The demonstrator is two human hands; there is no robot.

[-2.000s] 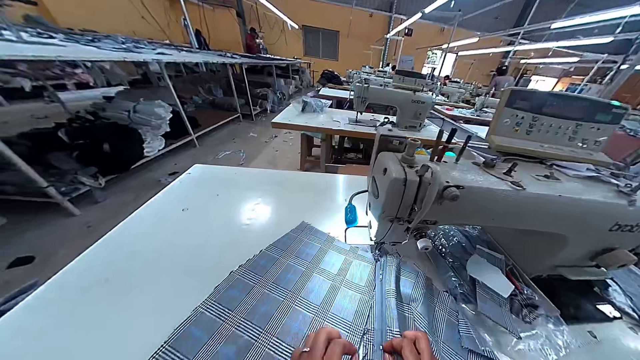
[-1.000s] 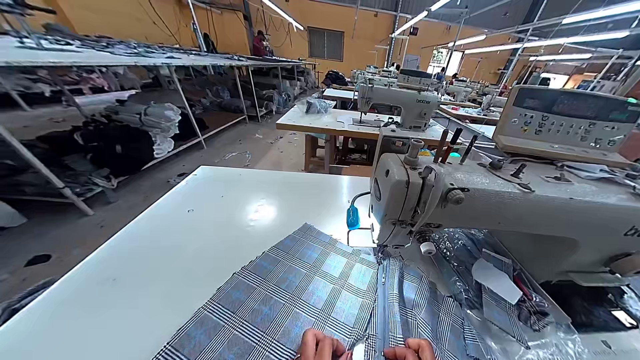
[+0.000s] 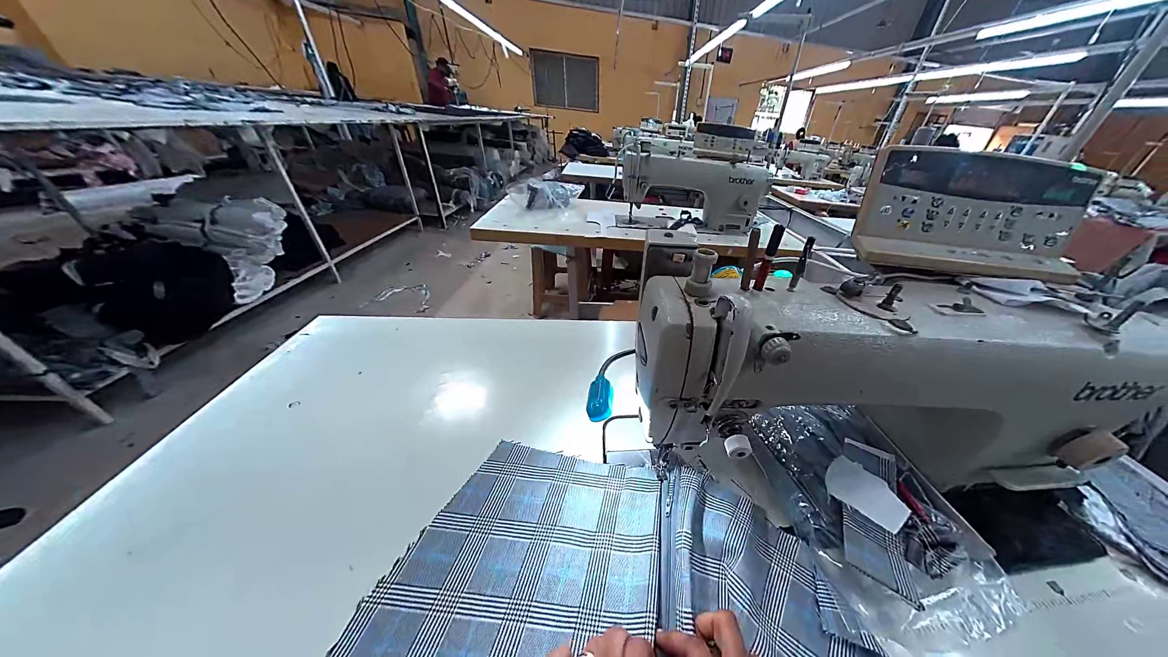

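Grey plaid fabric (image 3: 547,547) lies on the white sewing table (image 3: 301,456), its upper edge at the needle area of a Brother industrial sewing machine (image 3: 867,356). A grey zipper (image 3: 671,547) runs lengthwise down the fabric from the presser foot (image 3: 666,461). At the bottom edge, my left hand (image 3: 611,641) touches the fabric just left of the zipper, a ring-like glint on one finger. My right hand (image 3: 707,634) pinches the fabric at the zipper, close beside the left. Both hands are cut off by the frame's lower edge.
Right of the fabric lies a clear plastic bag (image 3: 958,593) with plaid pieces and a white scrap (image 3: 867,493). A blue object (image 3: 599,397) hangs on a cable beside the machine head. Another sewing machine (image 3: 698,182) stands behind; shelves of fabric bundles (image 3: 228,237) line the left.
Small scissors or snips seen by my left hand one second ago no longer show. Both hands are now closer together and lower in the view.
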